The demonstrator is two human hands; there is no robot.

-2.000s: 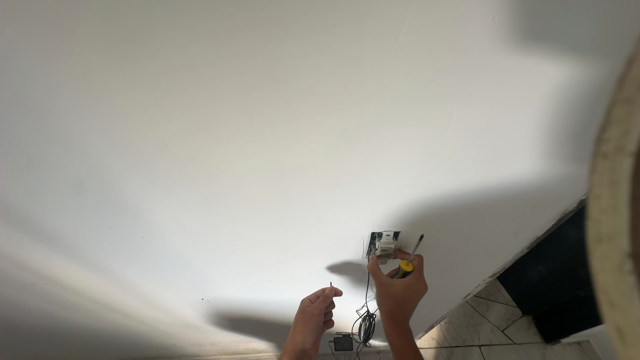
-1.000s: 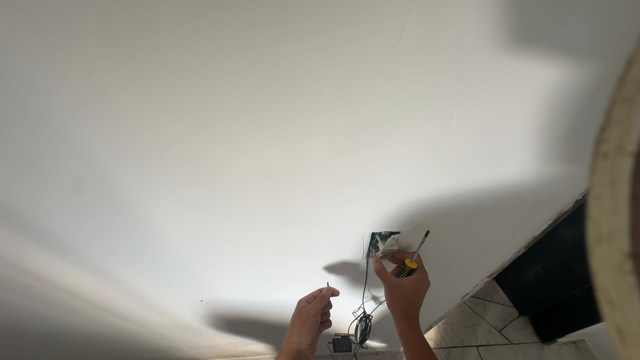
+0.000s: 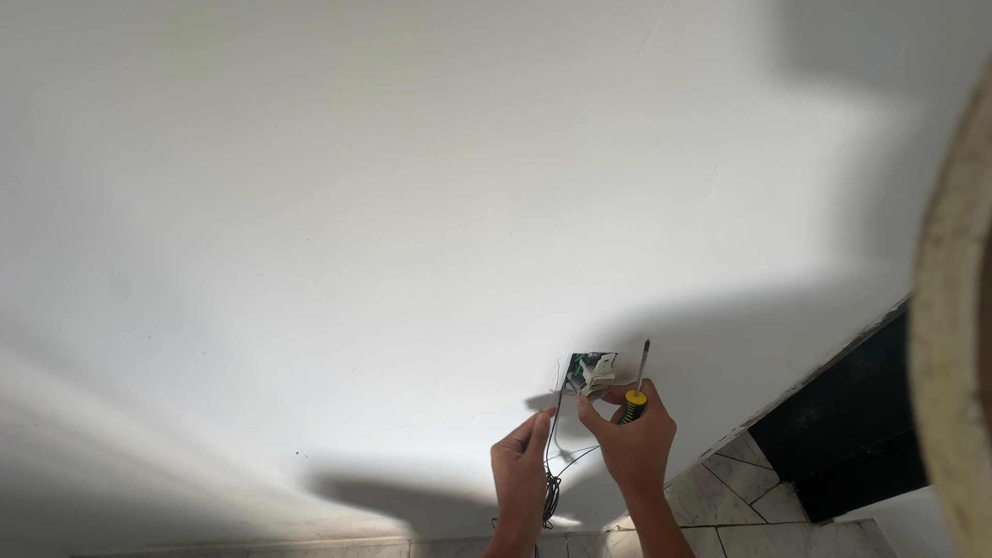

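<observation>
An open wall box with green wires inside sits low in the white wall. A white electrical socket module is tilted out of it, its lower edge at the fingers of my right hand. That hand also holds a screwdriver with a yellow and black handle, its shaft pointing up. My left hand is to the lower left of the box, thumb and forefinger pinched; a small thin piece seems to show at their tips, too small to name. A thin black cable runs down from the box into a coil between my forearms.
Marble-look floor tiles lie along the wall's base. Dark panels stand beyond the wall's edge at the lower right. A large pale curved rim, out of focus, fills the right edge of the view.
My left hand has moved up and right, closer to the wall box. The socket module is tilted more than two seconds ago. The black box near the cable coil no longer shows.
</observation>
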